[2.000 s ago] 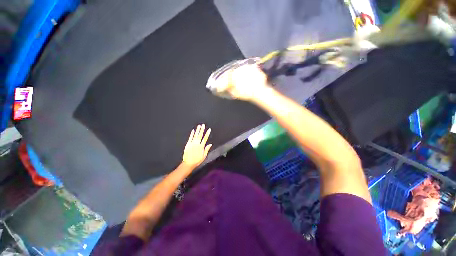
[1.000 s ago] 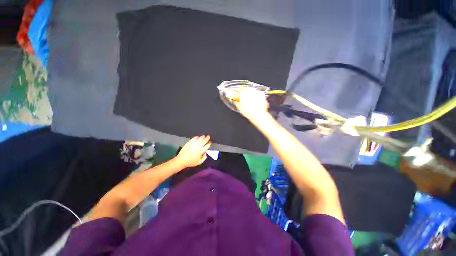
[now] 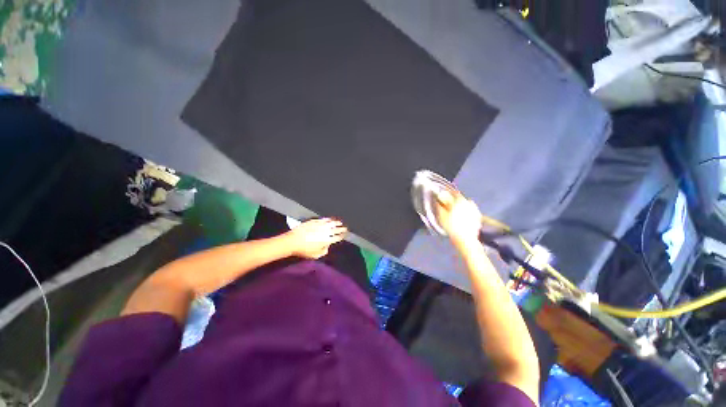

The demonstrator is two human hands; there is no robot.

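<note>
A black cloth piece, which looks like a skirt [image 3: 334, 111], lies flat on the grey padded table cover [image 3: 131, 87]. My right hand [image 3: 459, 219] is closed round the handle of the steam iron [image 3: 427, 200], whose silver plate is on the cloth near its right front edge. My left hand [image 3: 320, 237] lies at the cloth's near edge, fingers together and pointing right; whether it pinches the edge cannot be told. A small white piece shows beside its fingers.
A yellow hose [image 3: 665, 310] and dark cord run right from the iron. A black stack [image 3: 446, 318] is below the table's near right edge. Black cloth [image 3: 64, 191] hangs at the left. Blue crates [image 3: 390, 286] and a brown object [image 3: 577, 338] are near the table.
The view has turned, so the table and cloth appear rotated. The iron in my right hand has moved over the cloth toward its near right corner. My left hand stays at the near edge.
</note>
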